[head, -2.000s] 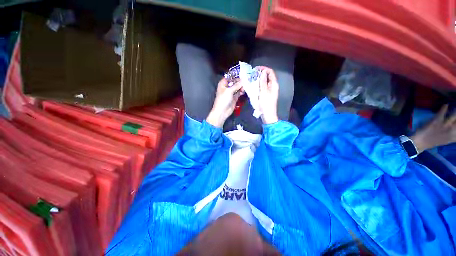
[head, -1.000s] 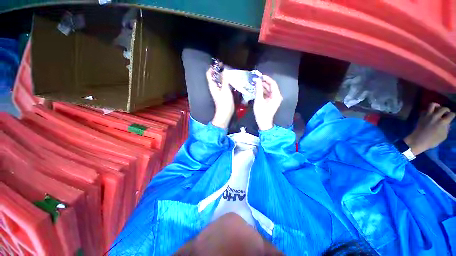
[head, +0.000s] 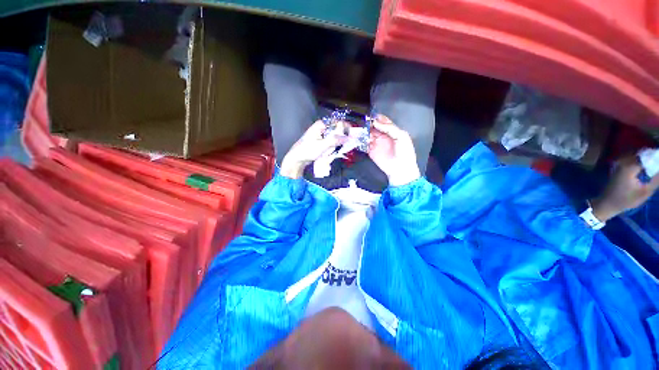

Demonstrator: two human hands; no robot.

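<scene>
My left hand [head: 309,147] is above the lap with bent fingers, closed on a small shiny speckled silver-and-dark part [head: 335,120] at its fingertips. A thin white wiping cloth [head: 323,165] hangs crumpled below the left fingers and reaches toward the other hand. My right hand [head: 394,149] is just to the right, its thumb and fingers pinching a white and silvery-blue bit [head: 363,136]. Whether this is cloth, part or both is blurred. The fingertips are a short gap apart.
Orange-red trays [head: 144,209] with green tags stand on edge at the left. An open brown cardboard box [head: 115,87] is above them. More stacked trays [head: 506,50] lie at upper right, above crinkled clear plastic [head: 538,130]. A neighbour's hand [head: 627,186] holds something white at far right.
The hands have tilted inward. The cloth, stretched between the hands a second ago, now hangs bunched under the left fingers. The neighbour's hand has moved and now shows a white item.
</scene>
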